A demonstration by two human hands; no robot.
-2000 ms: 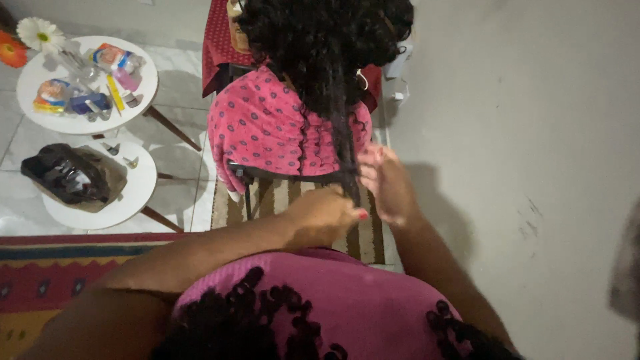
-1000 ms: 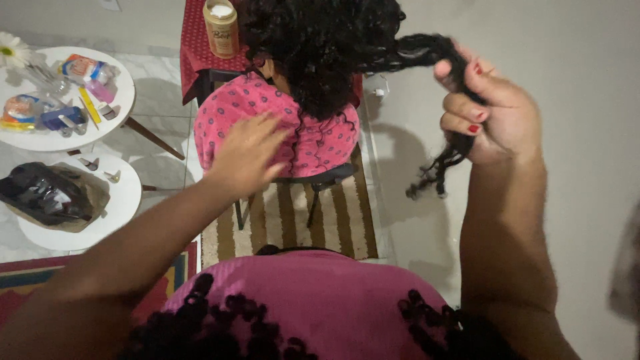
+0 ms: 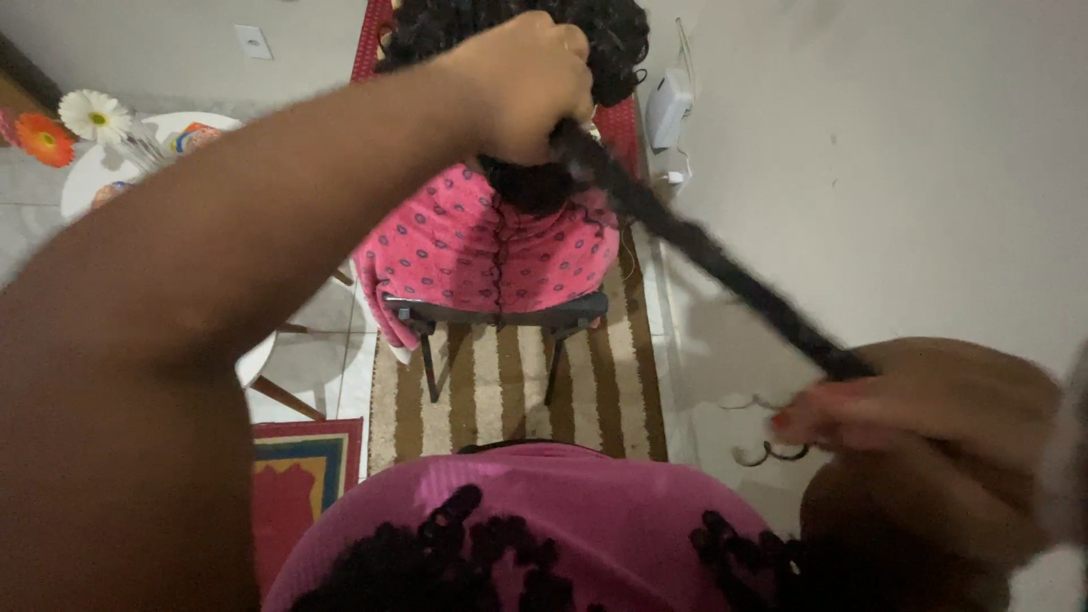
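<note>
A seated person's dark curly hair [image 3: 620, 51] fills the top middle of the view, above a pink patterned towel [image 3: 459, 246] over the shoulders. My left hand [image 3: 531, 85] is closed around a lock of that hair near the head. From there the lock of hair [image 3: 722, 268] runs taut and straight, down and to the right. Near its lower end my right hand [image 3: 901, 416] pinches it, somewhat blurred, with a few curled ends showing beside the fingers. My left forearm hides part of the head and the table behind.
The person sits on a chair with a dark backrest [image 3: 510, 314] on a striped rug [image 3: 484, 382]. A white round table [image 3: 81, 183] with packets and flowers [image 3: 95, 117] stands at the left. On the right, a white device [image 3: 670, 109] with a cable is by the wall [image 3: 892, 170].
My left hand has moved from over the towel up to the hair and closed on the lock. My right hand has moved lower, and the lock is now stretched straight.
</note>
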